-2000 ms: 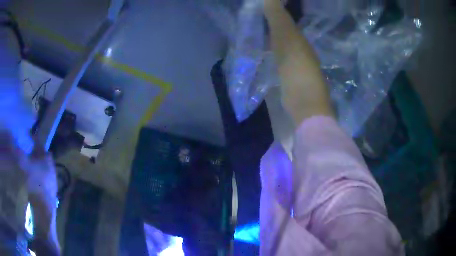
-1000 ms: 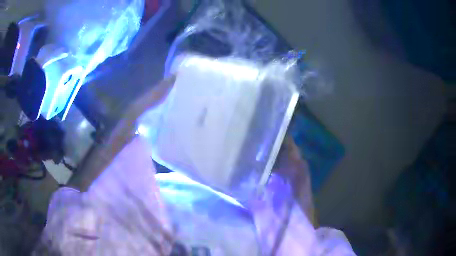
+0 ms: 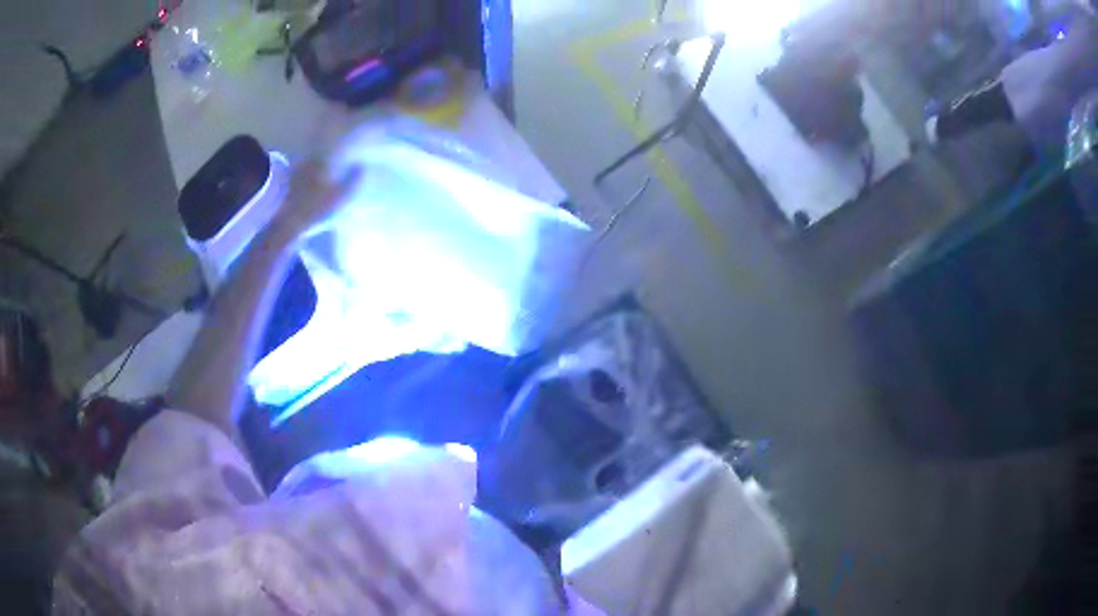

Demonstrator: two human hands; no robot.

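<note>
My left hand (image 3: pixel 316 193) is blurred over the white table (image 3: pixel 181 102), at the upper left edge of a glaring, pale plastic film or bag (image 3: pixel 452 241); its grip is unclear. A white unit with a black top (image 3: pixel 226 187) stands on the table just left of my hand. Another dark-topped shape is partly hidden behind my forearm, under the glare. A white rounded box (image 3: pixel 680 542) is tilted at the lower right, near my body. My right hand is not visible; whether it supports this box cannot be told.
A film-covered crate (image 3: pixel 632 397) is below the table's right side. A large green crate (image 3: pixel 987 325) is at right. A black handheld device (image 3: pixel 373 54) and yellow ring (image 3: pixel 431 96) lie at the table's far end. Red robot parts (image 3: pixel 114 433) are at left. Another person's sleeve (image 3: pixel 1048 90) shows upper right.
The white box held before me between both arms is now lower right. My left hand has moved up and left over the table. The view has shifted, showing more table and floor.
</note>
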